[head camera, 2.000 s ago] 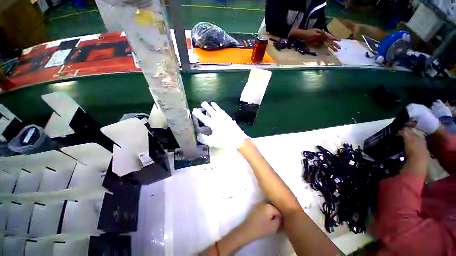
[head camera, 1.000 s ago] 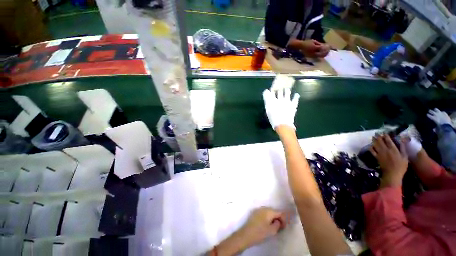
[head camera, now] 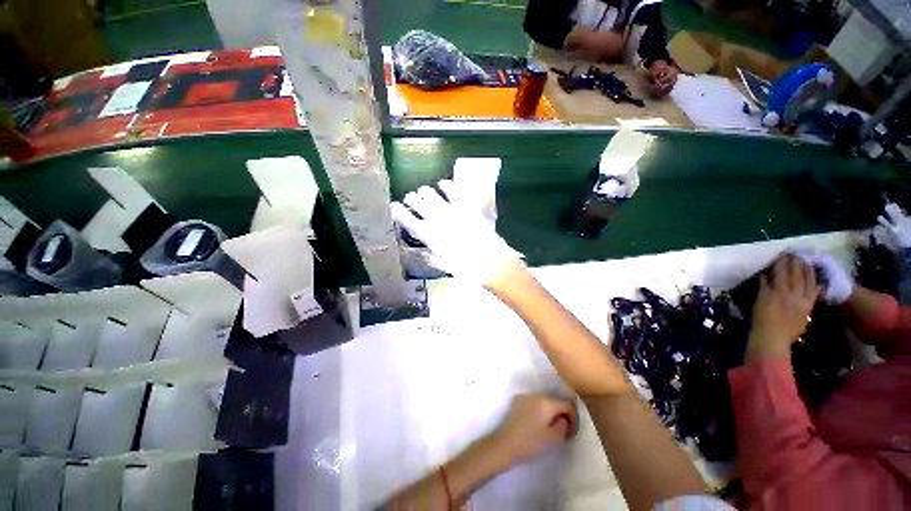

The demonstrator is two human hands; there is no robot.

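My right hand (head camera: pixel 455 235), in a white glove, is over the near edge of the green belt beside the post, fingers spread. An open box's white flap (head camera: pixel 477 185) stands behind it; a small dark-grey thing shows by its fingers, and contact is unclear. My left hand (head camera: pixel 539 424), bare and blurred, is low over the white bench (head camera: pixel 400 389), fingers curled. A small dark-red mark shows at its fingertips; whether it holds something is unclear. Another open black box (head camera: pixel 599 210) with a white flap is on the belt.
A film-wrapped post (head camera: pixel 355 160) rises left of my right hand. Packed open boxes (head camera: pixel 110 404) fill the left, with bagged items (head camera: pixel 190 245) behind. A black cable heap (head camera: pixel 669 349) lies right, beside a worker in a red-pink top (head camera: pixel 799 429). Another worker is opposite.
My gloved hand has moved left from the belt's middle back to the post. Boxes on the belt have shifted left, and another box has appeared right of the hand. My bare hand stays low.
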